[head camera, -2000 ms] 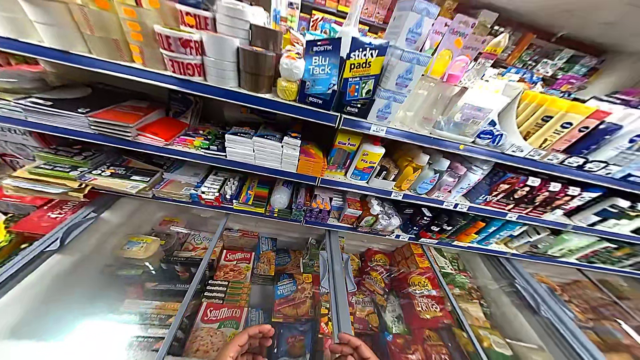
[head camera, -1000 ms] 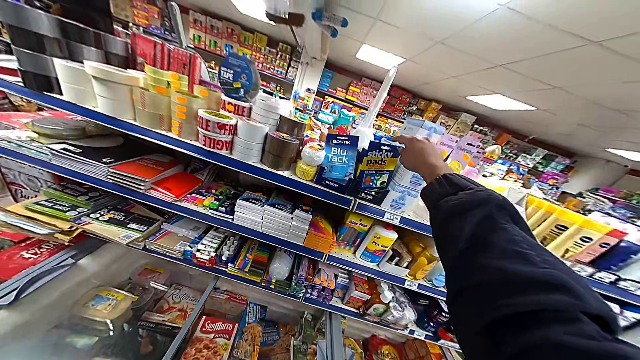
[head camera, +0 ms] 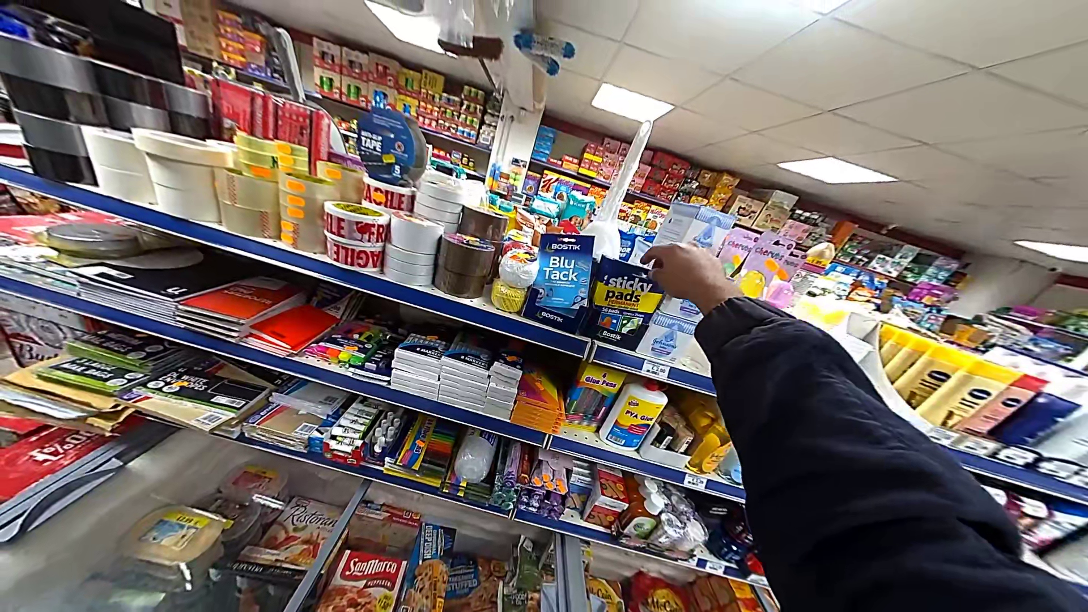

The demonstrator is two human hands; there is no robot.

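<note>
My right hand (head camera: 693, 276) reaches over the top shelf, its fingertips at the upper edge of the black and yellow sticky pads pack (head camera: 623, 304). Whether the fingers grip it I cannot tell. Left of that pack stands a blue Bostik Blu Tack pack (head camera: 563, 276). Pale blue and white packs (head camera: 669, 336) are stacked under and beside my hand. A white translucent plastic item with a tall neck (head camera: 625, 187) rises behind the packs. Ball-shaped string (head camera: 517, 268) sits left of the Blu Tack. My left hand is out of view.
Rolls of tape (head camera: 412, 246) line the top shelf at left. Lower shelves hold notebooks (head camera: 246, 302), marker boxes (head camera: 450, 365) and a PVA glue bottle (head camera: 633, 415). Below is a glass-topped freezer with pizza boxes (head camera: 365, 582). Yellow boxes (head camera: 943, 374) stand at the right.
Two seconds ago both hands were low at the freezer's edge; the right hand has since risen to the top shelf, and the left has left the view. The view has tilted up.
</note>
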